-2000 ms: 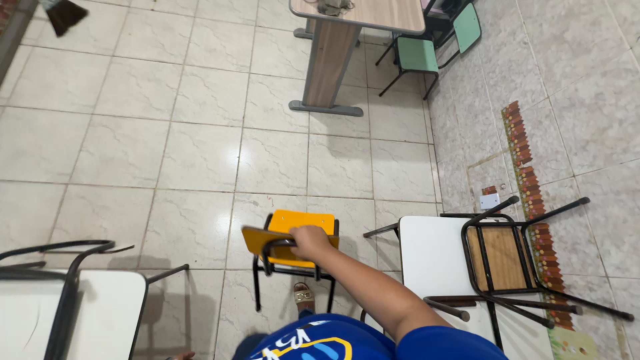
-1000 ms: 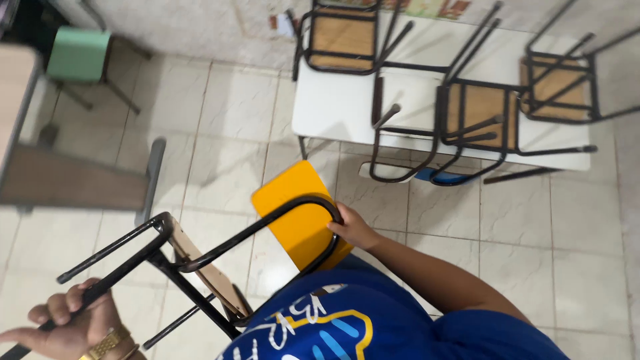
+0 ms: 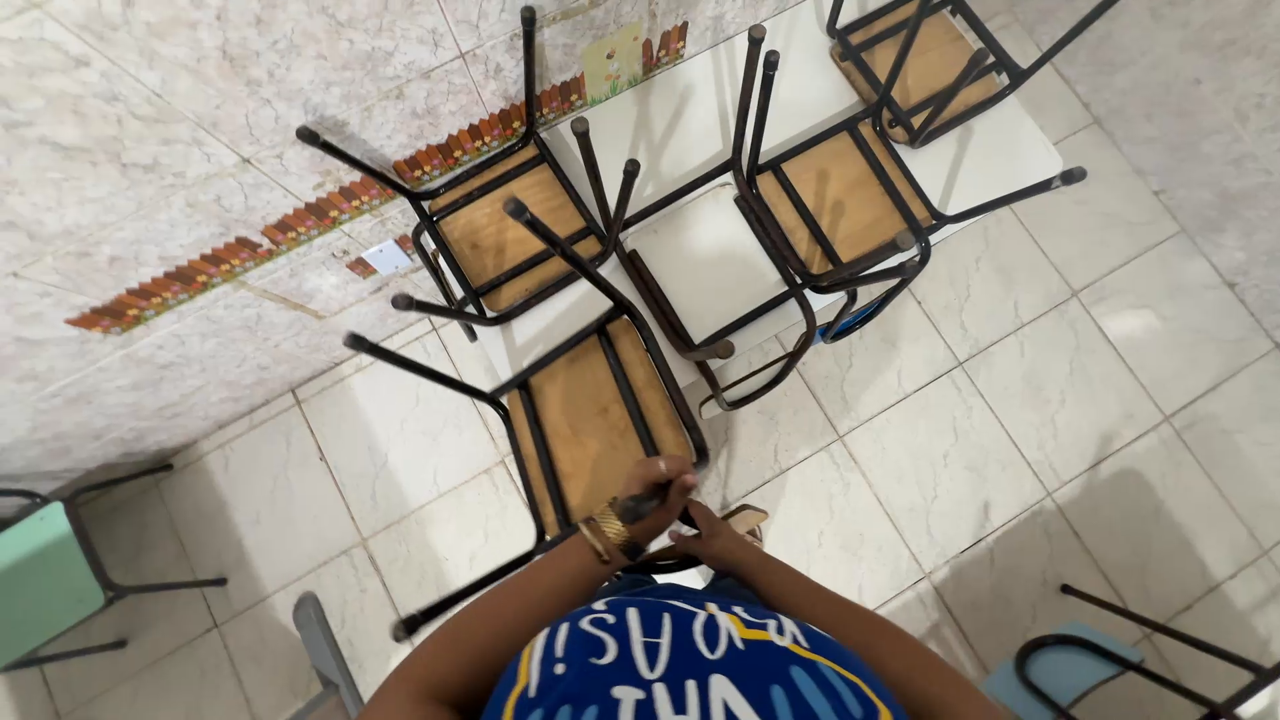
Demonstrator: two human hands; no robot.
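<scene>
My left hand [image 3: 655,495], with a gold bracelet at its wrist, is closed round the black tube frame of an upturned small chair [image 3: 590,420]. That chair shows the wooden underside of its seat, and its legs point up and outward. My right hand [image 3: 715,540] is at the same chair's near edge, close beside the left; its fingers are partly hidden, so its grip is unclear. Just beyond lies a white table [image 3: 680,140] bearing several upturned chairs, among them one with a wooden seat [image 3: 520,230] and one with a white seat [image 3: 710,265].
A tiled wall [image 3: 200,130] with a picket-fence border [image 3: 330,205] runs behind the table. A green chair [image 3: 50,580] stands at the left. At lower right is a light blue chair [image 3: 1065,665]. A grey metal foot [image 3: 325,640] shows at lower left.
The chair is now upside down at the table's near side, both hands close together at it. A second ago my left hand was apart at a leg. The view has turned toward the wall.
</scene>
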